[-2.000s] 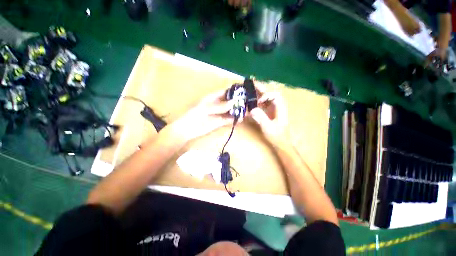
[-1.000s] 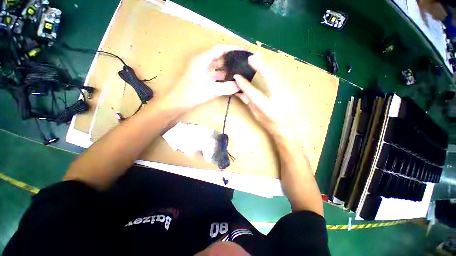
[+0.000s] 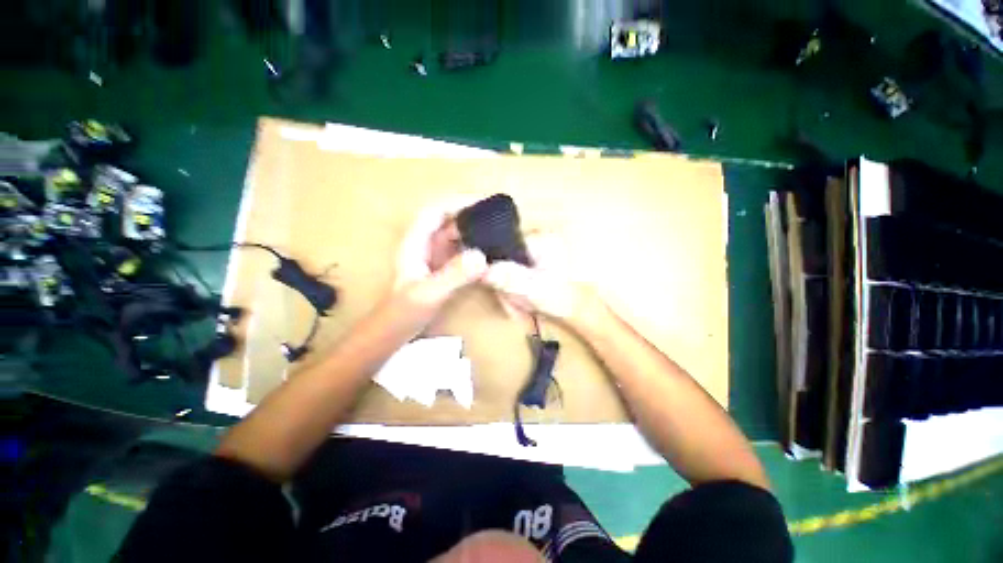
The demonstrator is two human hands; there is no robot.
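Observation:
A black adapter housing (image 3: 492,227) is held between my two hands above the middle of the tan cardboard sheet (image 3: 627,253). No circuit board shows on it. My left hand (image 3: 432,255) grips its left side and lower edge. My right hand (image 3: 536,283) has its fingers at the lower right of the housing, touching it. An output cord (image 3: 541,374) with a tied bundle hangs below my right hand and lies over the cardboard, its end near the front edge.
Another bundled cord (image 3: 306,285) and a white paper piece (image 3: 427,372) lie on the cardboard. A board-and-cord pile (image 3: 130,288) is at left. Stacked trays (image 3: 855,330) with black blocks stand at right. Loose boards (image 3: 635,40) lie on the green surface beyond.
The open housing and board seen two seconds ago have become one black block with no board showing. The block is now turned with a broad face up. The view has shifted.

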